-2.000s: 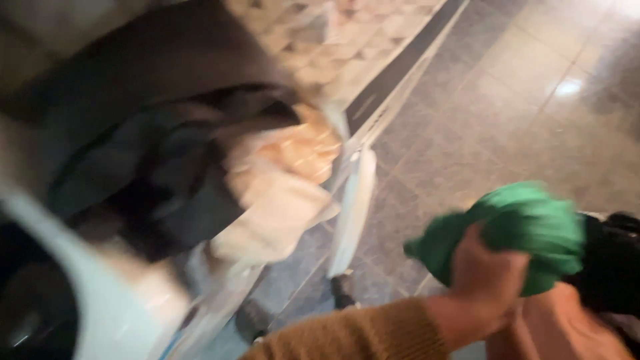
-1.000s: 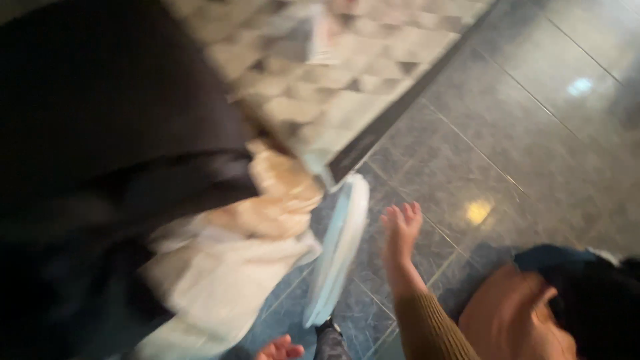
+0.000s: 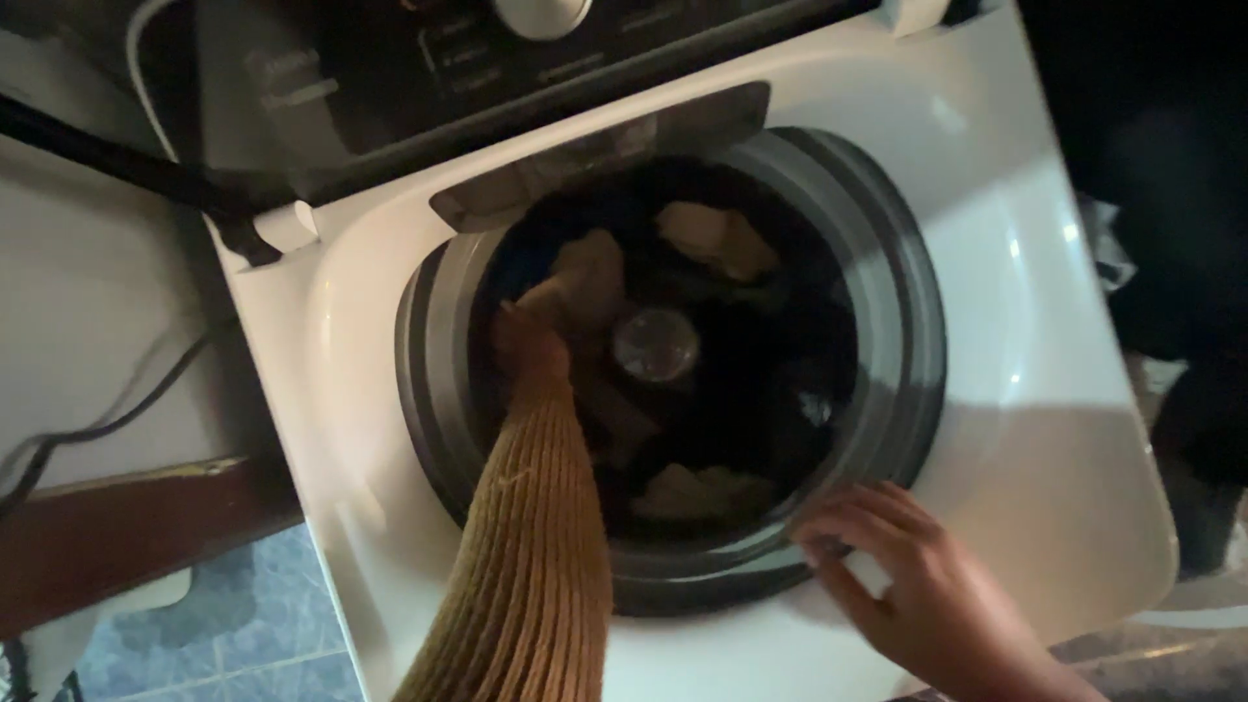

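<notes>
A top-loading washing machine stands open below me, with dark and light clothes inside its drum. My left hand, at the end of a brown ribbed sleeve, reaches into the drum's left side beside a light-coloured garment; shadow hides whether the fingers grip it. Another pale garment lies at the back of the drum and one more near its front. A round agitator cap shows at the centre. My right hand is at the drum's front right rim, fingers bent and apart, holding nothing.
The control panel with a knob runs along the machine's back. A black cable hangs at the left, above a reddish-brown board. Blue floor tiles show at the lower left. Dark fabric is at the right.
The view has swung from the tiled floor and clothes pile to the washing machine. Two seconds ago a hand held a green cloth; one second ago that hand was empty. One hand is now inside the drum.
</notes>
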